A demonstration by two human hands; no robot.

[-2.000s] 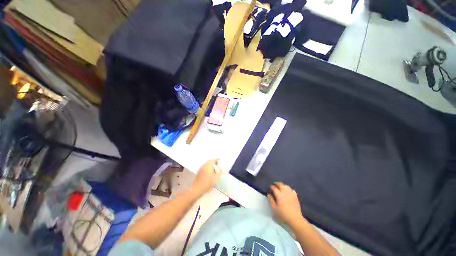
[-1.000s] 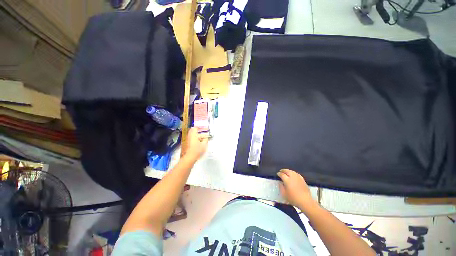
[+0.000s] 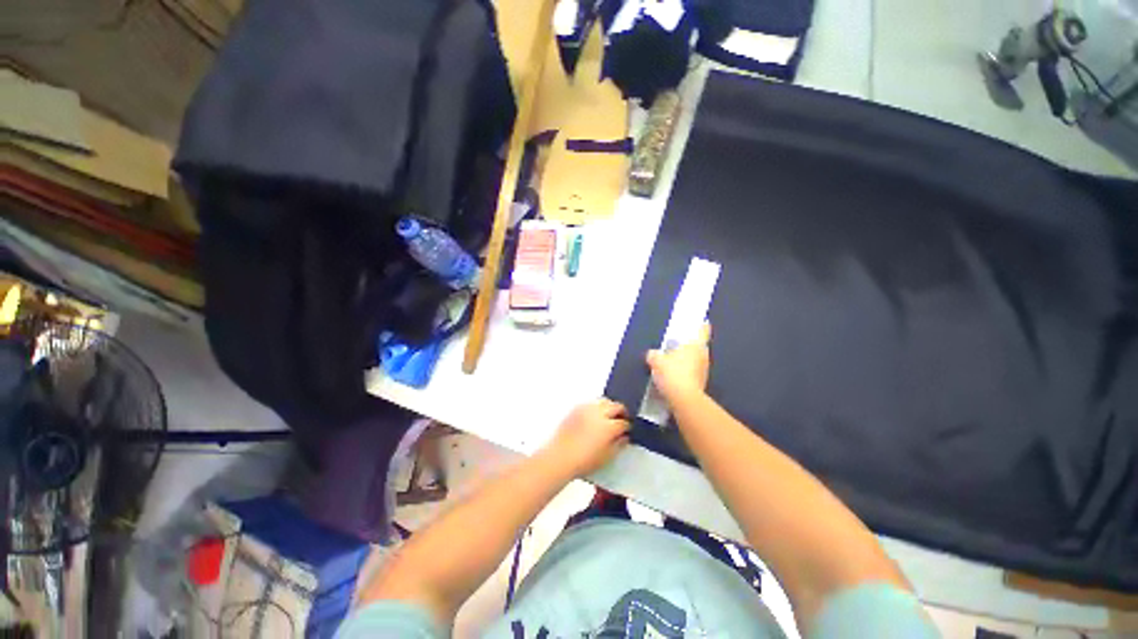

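Black fabric lies spread over the right part of the white table, its left end edge running up from the near corner. A flat white ruler lies on it close to that end. My right hand is on the lower half of the ruler and grips it, fingers around its sides. My left hand rests at the near left corner of the fabric, fingers bent over the edge. Whether it pinches the cloth is hard to tell.
A long wooden stick, a pink-and-white box, a bottle and a speckled bar lie left of the fabric. A black cloth stack stands further left, a fan at lower left. A silver fitting is at far right.
My right hand has moved from the near fabric edge up onto the ruler. My left hand has left the area by the pink box and come right to the fabric corner. The view has turned.
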